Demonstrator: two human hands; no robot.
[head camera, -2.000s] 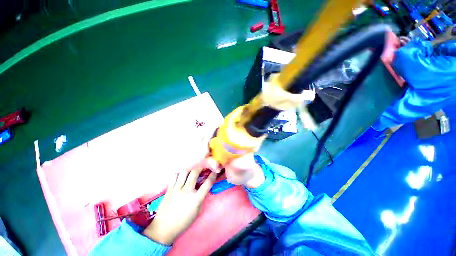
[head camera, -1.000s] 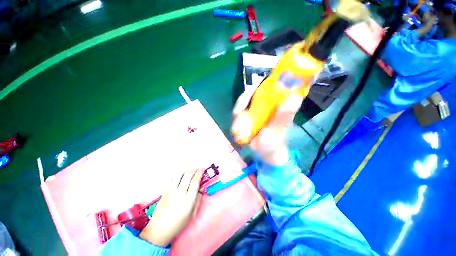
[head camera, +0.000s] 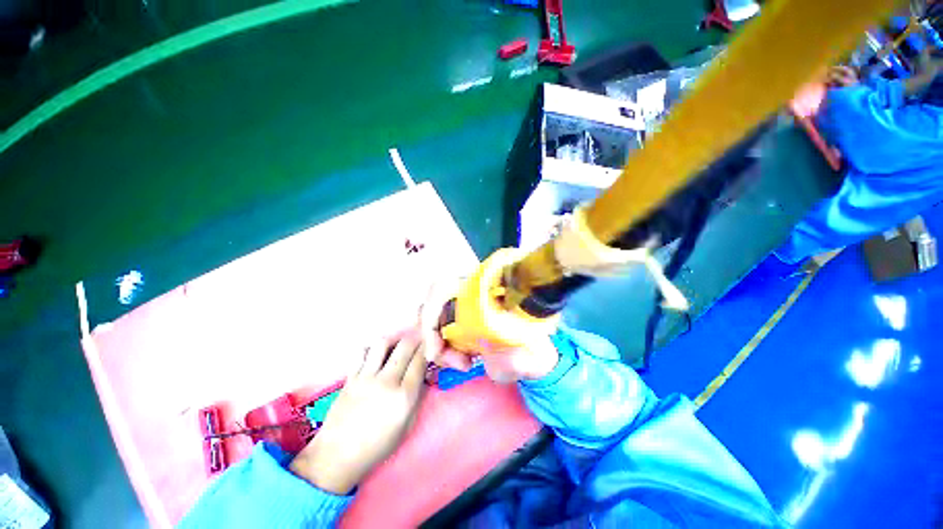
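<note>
A red housing assembly (head camera: 271, 422) with thin wires and a green patch lies on the pink-white work mat (head camera: 279, 294). My left hand (head camera: 374, 411) lies over it and holds it down, hiding its middle. My right hand (head camera: 509, 360) is closed around the yellow-orange electric screwdriver (head camera: 490, 310), held upright over the right end of the housing. The driver tip is hidden behind my fingers. Part of a blue cylinder (head camera: 458, 375) shows beneath my right hand.
The white-topped screw feeder (head camera: 589, 109) stands right of the mat. A yellow strap (head camera: 713, 124) runs up from the driver. Behind lie a red unit (head camera: 556, 36) and a small red piece (head camera: 513, 49). Another person's blue sleeve (head camera: 863, 129) is at the right.
My right hand has brought the screwdriver back from near the feeder, down and left to the housing's right end. My left hand has stayed on the housing.
</note>
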